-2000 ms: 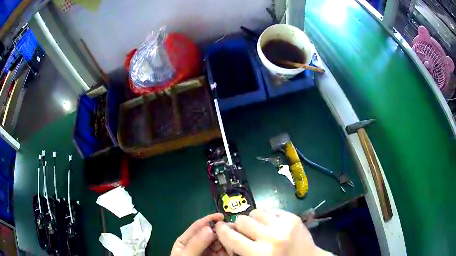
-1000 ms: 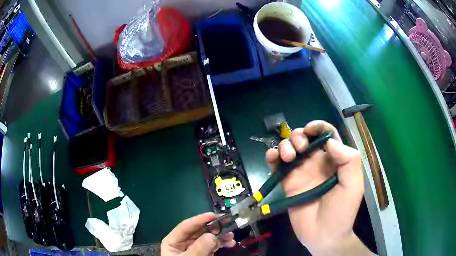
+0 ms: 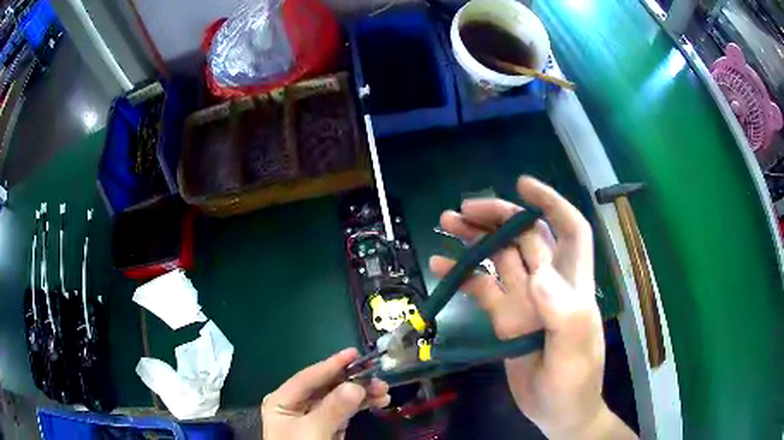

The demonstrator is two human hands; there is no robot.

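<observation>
My right hand (image 3: pixel 550 301) holds the dark green circlip pliers (image 3: pixel 468 266) with the handles spread wide. Their yellow-marked pivot and narrow tips point left toward my left hand. My left hand (image 3: pixel 327 400) has thumb and fingers pinched at the plier tips, where a tiny dark ring seems to be; it is too small to tell clearly. Beneath the plier head lies the black lock panel (image 3: pixel 370 249), open back up, with green board, red wires and a yellow round part (image 3: pixel 391 311) at its lower end. A white flat cable (image 3: pixel 377 168) runs from the panel toward the blue bin.
Back: brown three-section box (image 3: pixel 273 195), blue bins (image 3: pixel 411 120), grease tub (image 3: pixel 481 79) with brush, red bowl (image 3: pixel 320 43). Left: several finished-looking panels (image 3: pixel 64 344), white paper scraps (image 3: pixel 193 378). Right ledge: wooden-handled hammer (image 3: pixel 640 275). A blue crate edge (image 3: pixel 129 423) shows at the lower left.
The pliers came into my right hand after the first frame. Since the second, their handles have spread wider and my right fingers have opened more. Both hands have shifted slightly left.
</observation>
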